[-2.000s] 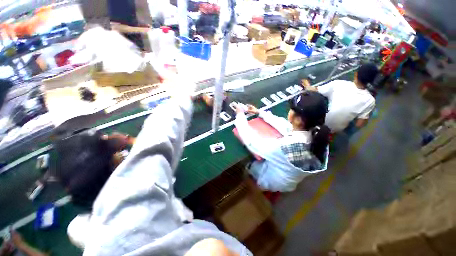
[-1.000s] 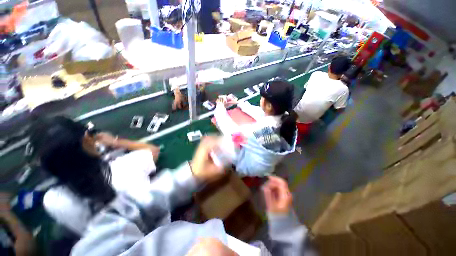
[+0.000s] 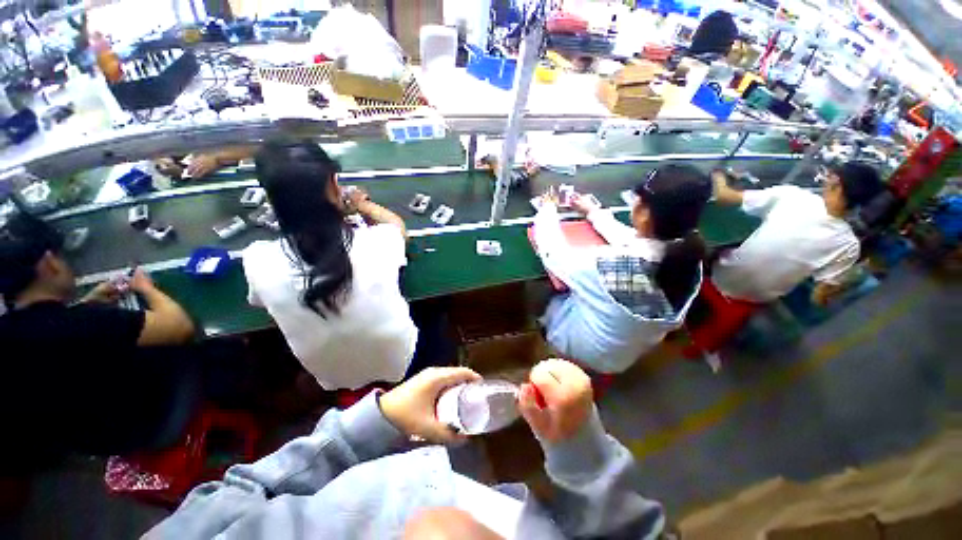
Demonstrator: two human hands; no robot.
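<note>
A clear, whitish container (image 3: 485, 407) lies tilted on its side in front of my body. My left hand (image 3: 430, 403) is closed around its left end. My right hand (image 3: 557, 399) is at the container's other end, its fingers closed on a small red cap (image 3: 536, 394). Whether the cap touches the container cannot be told. The fingers hide part of both.
Several people sit along a dark green bench (image 3: 464, 270) ahead, one in a white top (image 3: 335, 306) close in front. Behind it runs a conveyor with white housings (image 3: 441, 214). An open carton (image 3: 501, 349) stands below the bench. Red stools and brown cartons are nearby.
My left hand has come back from far over the bench, with the container now close to my body. My right hand has moved to the container's end. The view has turned left.
</note>
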